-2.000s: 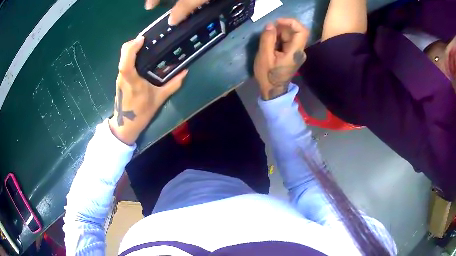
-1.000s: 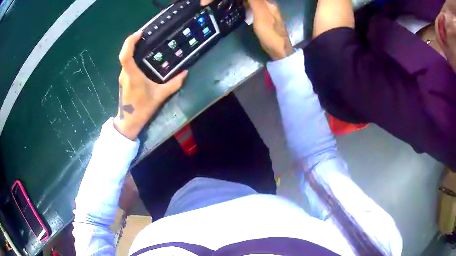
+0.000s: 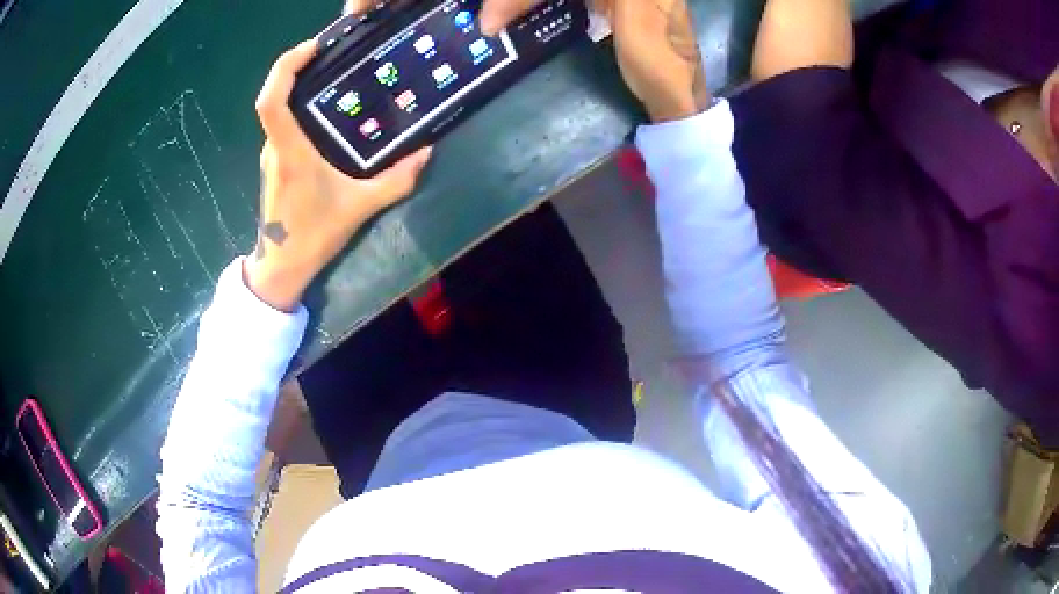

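Note:
The black portable video player [image 3: 447,110] is tilted, its face towards me. Its white-edged display screen [image 3: 406,87] shows coloured app icons. My left hand [image 3: 308,192] grips its left end, thumb below and fingers at the top edge. My right hand [image 3: 656,52] is at its right end, beside the control buttons; its fingers are cut off by the top edge, so its hold is unclear. A fingertip [image 3: 499,14] lies over the screen's upper right corner; its hand is out of the picture. A small white piece [image 3: 598,26] shows beside my right hand.
The player is over the scratched green bench [image 3: 174,221], which has a pale curved line. A pink-edged phone [image 3: 58,470] lies at the far left, near a thin pale stick [image 3: 23,551]. A neighbour's dark sleeve [image 3: 859,221] is close on the right. Red plastic [image 3: 801,279] shows below.
My right hand has moved up to the player's right end from the bench edge. The player's screen has turned more towards me. A fingertip now overlaps the screen.

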